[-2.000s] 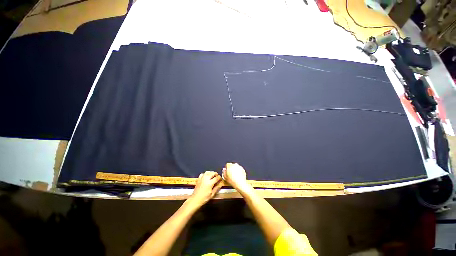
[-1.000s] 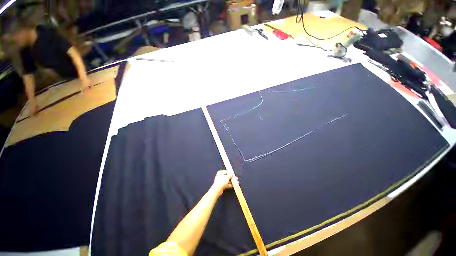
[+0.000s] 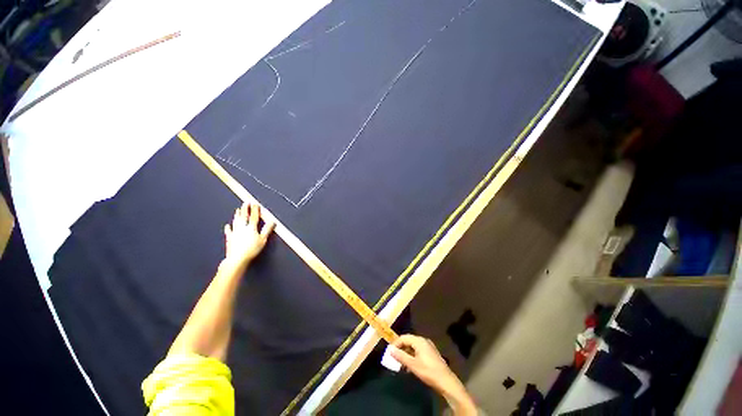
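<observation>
A dark cloth (image 3: pixel 390 154) covers much of the table, with white chalk lines outlining a panel and a yellow selvedge along its near edge. A long wooden ruler (image 3: pixel 313 262) lies slantwise across the cloth, beside the outline's short end. My left hand (image 3: pixel 246 236) presses on the ruler and cloth with its fingers spread. My right hand (image 3: pixel 423 363) is at the ruler's near end, by the table edge, with a small white piece (image 3: pixel 392 357) in its fingers, perhaps tailor's chalk.
A thin strip (image 3: pixel 98 75) lies on the white tabletop (image 3: pixel 154 89). Beyond the near table edge are dark scraps (image 3: pixel 462 331) on the floor and a shelf (image 3: pixel 651 281) with dark pieces at the right. A round black fan-like object (image 3: pixel 626 32) stands beyond the far corner.
The ruler has gone from along the near edge to across the cloth. My left hand has opened flat on it. My right hand has come back into view at its near end. The view has turned.
</observation>
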